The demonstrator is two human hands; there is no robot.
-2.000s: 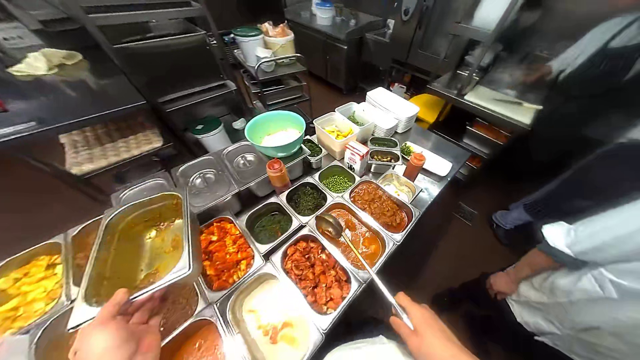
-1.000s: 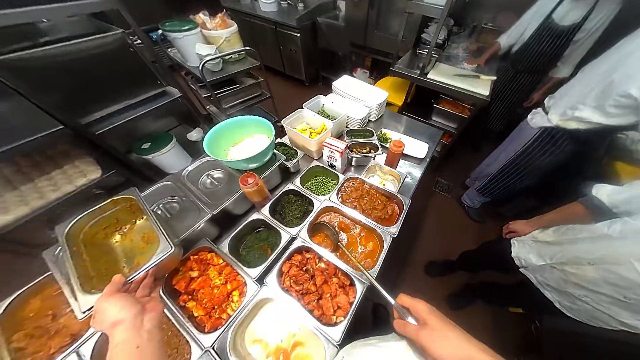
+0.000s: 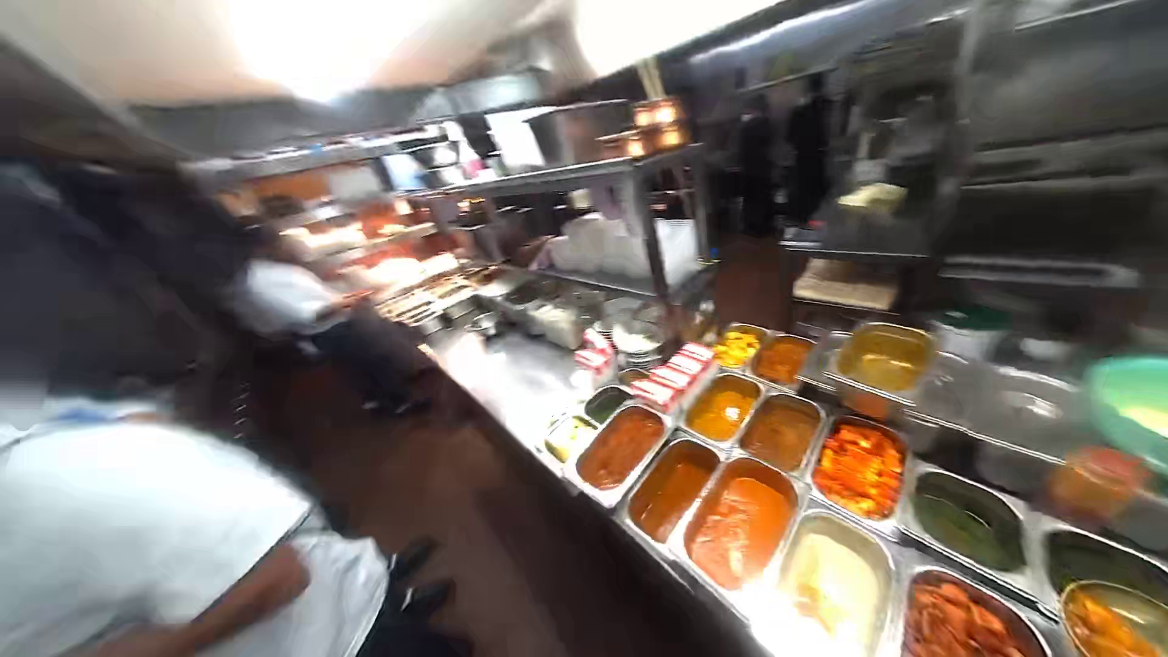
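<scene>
Neither my left hand nor my right hand is in view. A metal pan of yellow-brown sauce (image 3: 885, 359) sits over the back row, with no hand on it. Nearer stand steel pans of red-orange food pieces (image 3: 860, 467), pale cream sauce (image 3: 835, 575), orange sauce (image 3: 741, 525), green sauce (image 3: 969, 518) and red-brown chunks (image 3: 972, 616). At the lower right edge, a rounded metal vessel (image 3: 1115, 620) holds orange pieces; blur hides whether it is a ladle or a bowl.
A co-worker in white (image 3: 155, 520) stands close at the lower left; another person (image 3: 287, 297) is at the counter farther back. Red-and-white cartons (image 3: 675, 376) stand beyond the pans, under a metal shelf (image 3: 547, 178). A turquoise bowl (image 3: 1131, 401) is at the right edge.
The view has swung far to the left. Both hands have left the view. The yellow-brown sauce pan, touched by my left hand before, now sits with no hand on it.
</scene>
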